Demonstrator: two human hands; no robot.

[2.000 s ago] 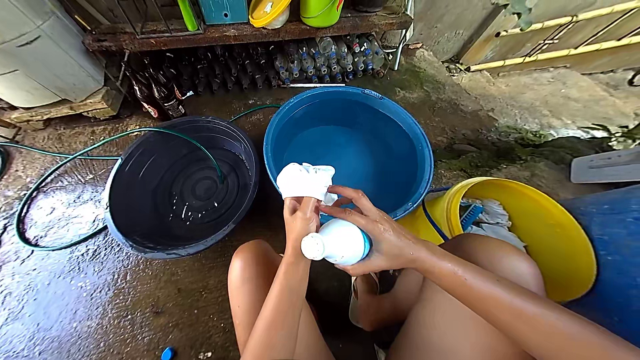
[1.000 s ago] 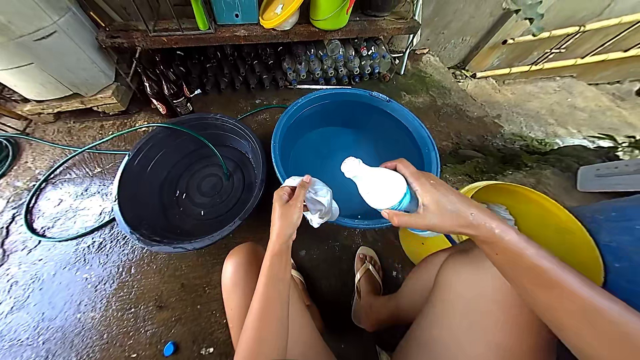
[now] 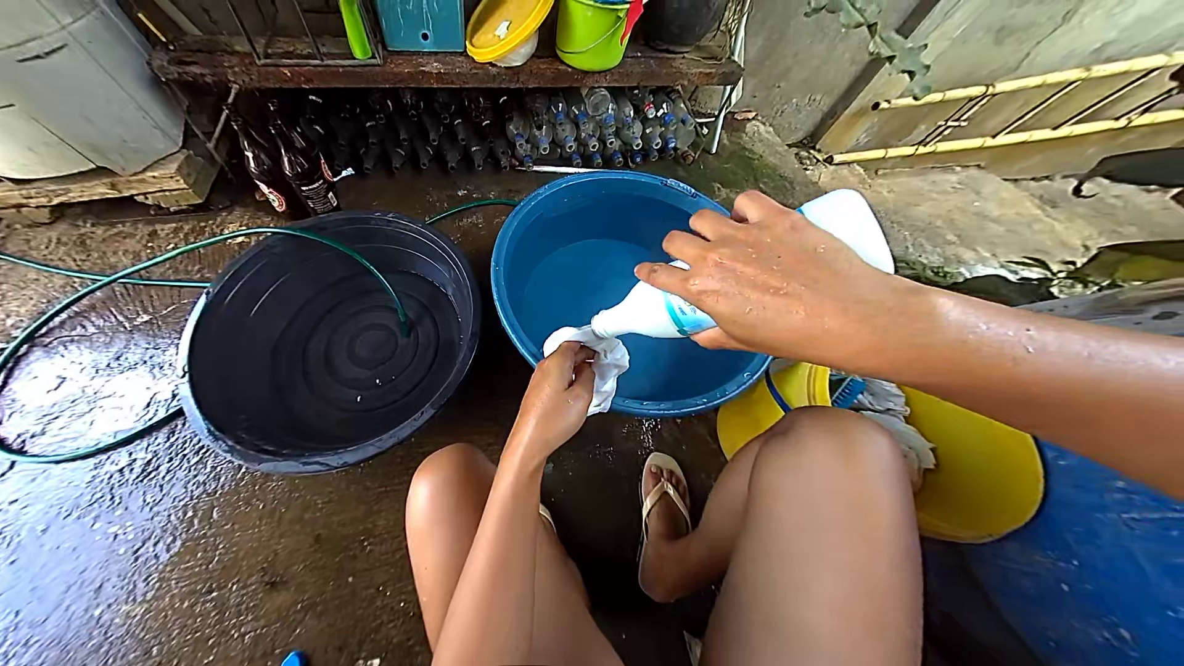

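My left hand (image 3: 558, 388) grips a bunched white cloth (image 3: 606, 370) at the near left rim of a blue plastic basin (image 3: 629, 407) with water in it. A white plastic bottle (image 3: 846, 227) with a blue-green label is in my right hand (image 3: 768, 277). The bottle is tilted with its neck down to the left, and its mouth touches or nearly touches the cloth. Whether liquid flows out cannot be seen. My right hand is over the right part of the basin.
Left of the blue basin stands a black plastic basin (image 3: 319, 444), a green hose (image 3: 176, 242) reaching into it. At right, a yellow container (image 3: 980, 472) holds cloths and a blue brush (image 3: 846, 390). Bottles (image 3: 592, 125) lie under the rear shelf (image 3: 444, 71). A small blue cap (image 3: 295, 658) lies on the wet floor.
Two seconds ago the bottle was upright by the cloth, with both hands close together. One second ago the hands were apart; now the bottle is tipped, its mouth at the cloth.
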